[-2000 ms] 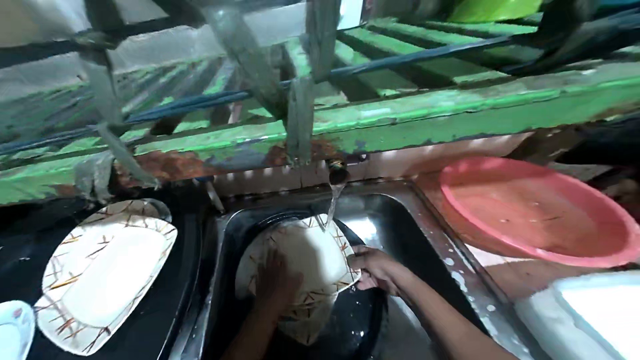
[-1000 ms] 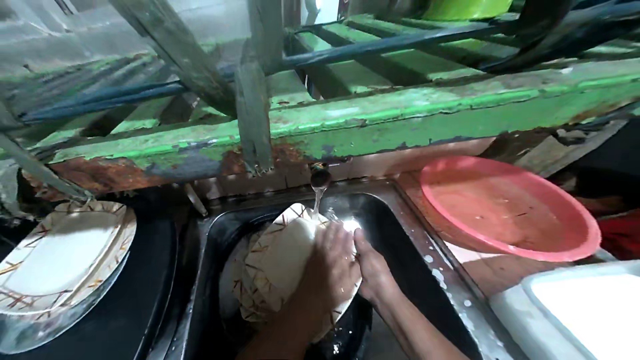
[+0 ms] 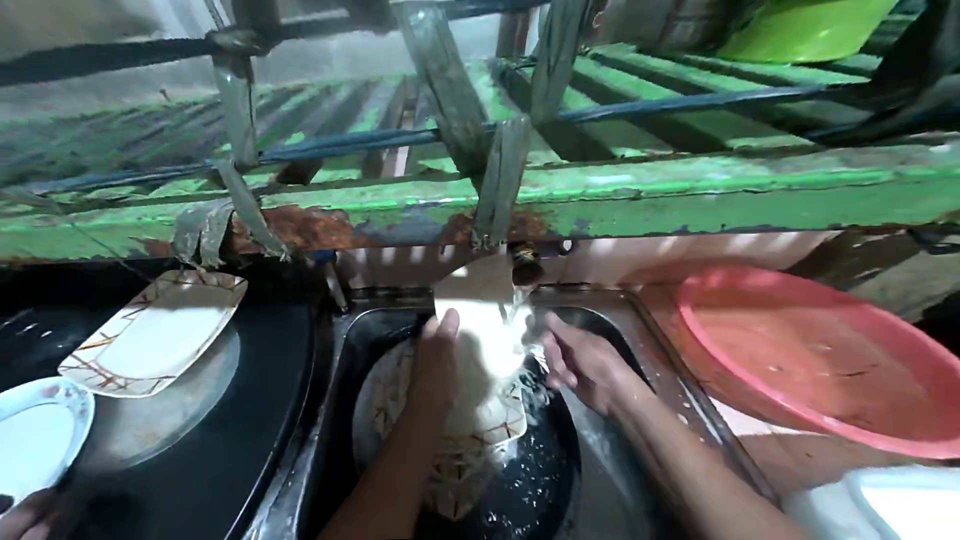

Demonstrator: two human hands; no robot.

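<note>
My left hand [image 3: 441,356] grips the left edge of a white plate [image 3: 480,330], which is tilted up under the running water of the tap [image 3: 526,264]. Just right of the plate, my right hand [image 3: 585,364] has its fingers loosely curled and apart, with nothing seen in it. Below, plates with brown line patterns [image 3: 457,480] lie in a black basin [image 3: 540,487] inside the metal sink [image 3: 626,315]. Water splashes at the plate's right side. My left forearm hides part of the basin.
Another person's hand [image 3: 28,516] touches an oval plate [image 3: 41,431] at lower left. A patterned rectangular plate [image 3: 154,334] rests on a round translucent item [image 3: 169,420]. A pink basin [image 3: 817,360] and white container [image 3: 900,495] stand right. A green slatted rack [image 3: 675,199] overhangs the sink.
My right hand has come away from the plate it touched one second ago. The plate in my left hand now reaches up by the tap. Another person's hand has appeared at lower left.
</note>
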